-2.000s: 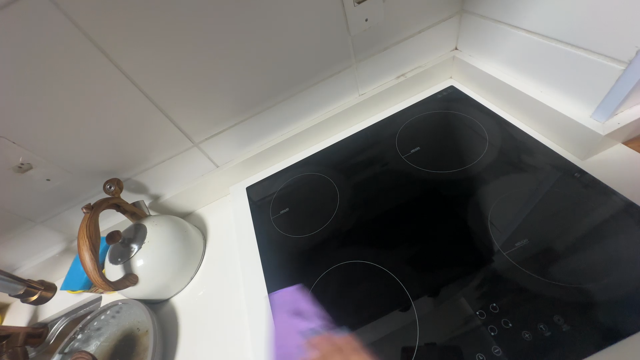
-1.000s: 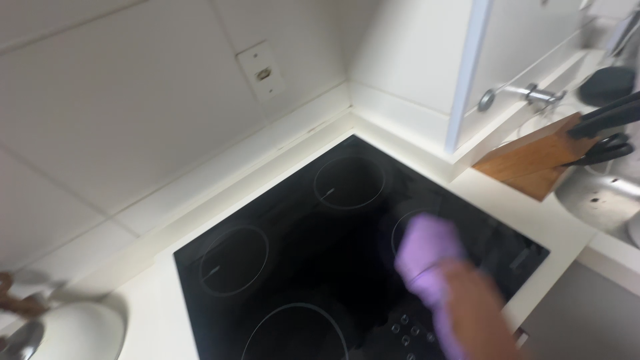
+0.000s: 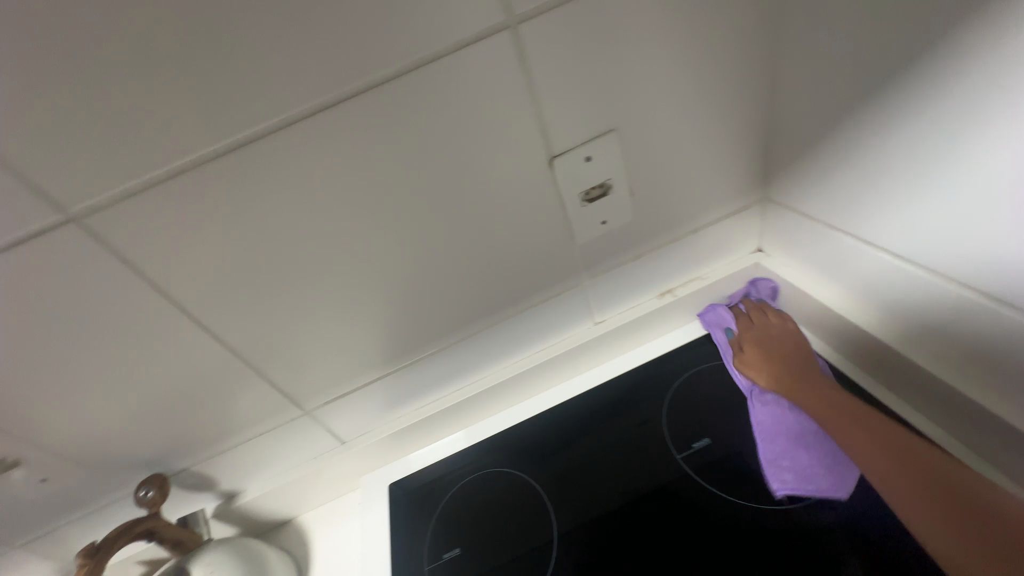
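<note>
My right hand [image 3: 772, 348] grips a purple cloth [image 3: 800, 448] at the far corner of the black glass cooktop [image 3: 608, 480]. The bunched top of the cloth touches the white ledge by the wall corner, and its loose part hangs down over one marked cooking ring. My left hand is out of view.
A white kettle [image 3: 240, 558] with a brown wooden handle stands left of the cooktop. White tiled walls meet behind the corner, with a raised ledge [image 3: 512, 360] along their foot. A wall outlet [image 3: 594, 190] sits above the ledge.
My right hand has moved with the purple cloth from the cooktop's near and right parts to its far corner. The view has swung between frames.
</note>
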